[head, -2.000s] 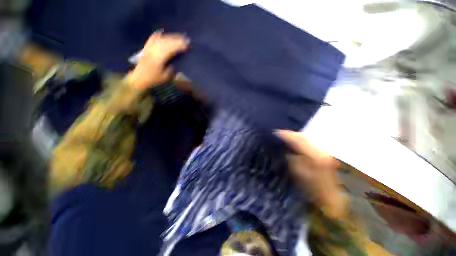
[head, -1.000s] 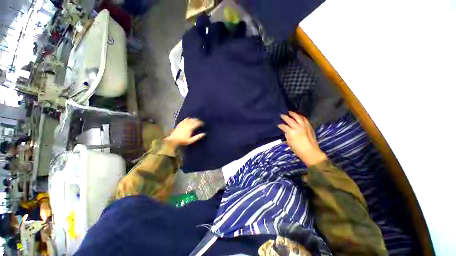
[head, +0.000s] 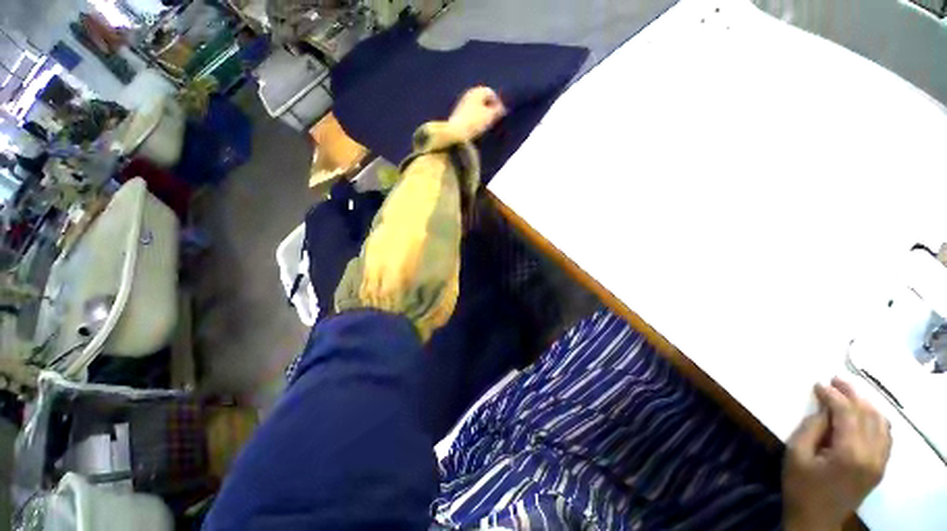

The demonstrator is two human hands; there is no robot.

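A navy cut fabric panel (head: pixel 400 88) spreads beyond the far left corner of the white table. My left hand (head: pixel 480 112) is over it, arm stretched out, fingers curled; whether they grip the cloth cannot be told. More navy cloth (head: pixel 326 233) lies low left of the table, partly hidden by my sleeve. My right hand (head: pixel 839 451) rests on the table's near right edge, fingers slightly bent, with nothing visible in it.
The white table (head: pixel 685 176) has a wood-coloured edge. Shiny machine parts (head: pixel 935 337) and a thin curved dark line are at the table's right. White bins (head: pixel 114 280) stand on the floor at left. My striped apron (head: pixel 582 436) is below the table edge.
My left hand has left the navy cloth over my lap and reached up to the far panel. My right hand has moved from that cloth onto the table. The view has shifted right.
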